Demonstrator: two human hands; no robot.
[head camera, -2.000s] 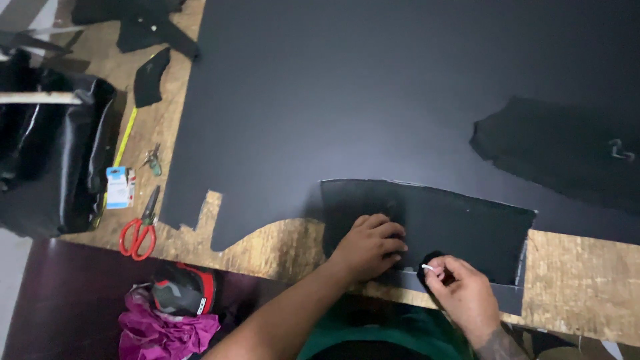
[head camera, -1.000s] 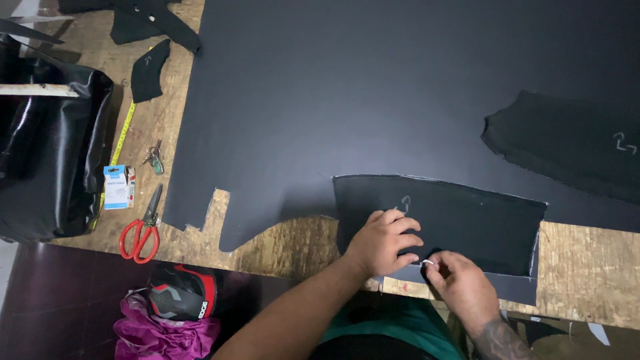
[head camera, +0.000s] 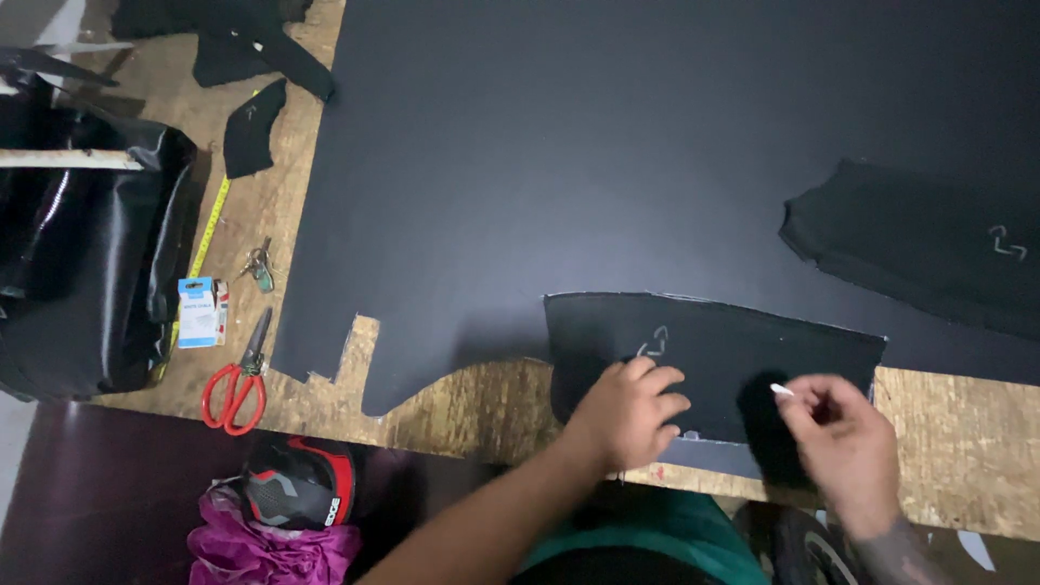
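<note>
A black fabric pattern piece (head camera: 731, 349) with a chalk mark lies on a large dark sheet (head camera: 487, 179) at the table's near edge. My left hand (head camera: 630, 410) rests spread on the left part of that piece, holding nothing. Between the thumb and fingers of my right hand (head camera: 841, 439) is a small piece of white chalk (head camera: 782, 390), over the right part of the piece. White chalk lines run along the piece's top edge and lower edge. Another black pattern piece (head camera: 910, 236), with a chalk mark, lies on the sheet at the right.
Red-handled scissors (head camera: 236, 394), a chalk box (head camera: 197, 313), keys (head camera: 258, 266) and a yellow tape measure (head camera: 211, 223) lie on the wooden table (head camera: 487, 414). Left are a black shiny bag (head camera: 89, 252) and dark scraps (head camera: 253, 130). A helmet (head camera: 301, 483) sits on purple cloth (head camera: 268, 544) below the edge.
My right hand has moved right and away from the piece's lower edge with the chalk. The left hand stays on the piece.
</note>
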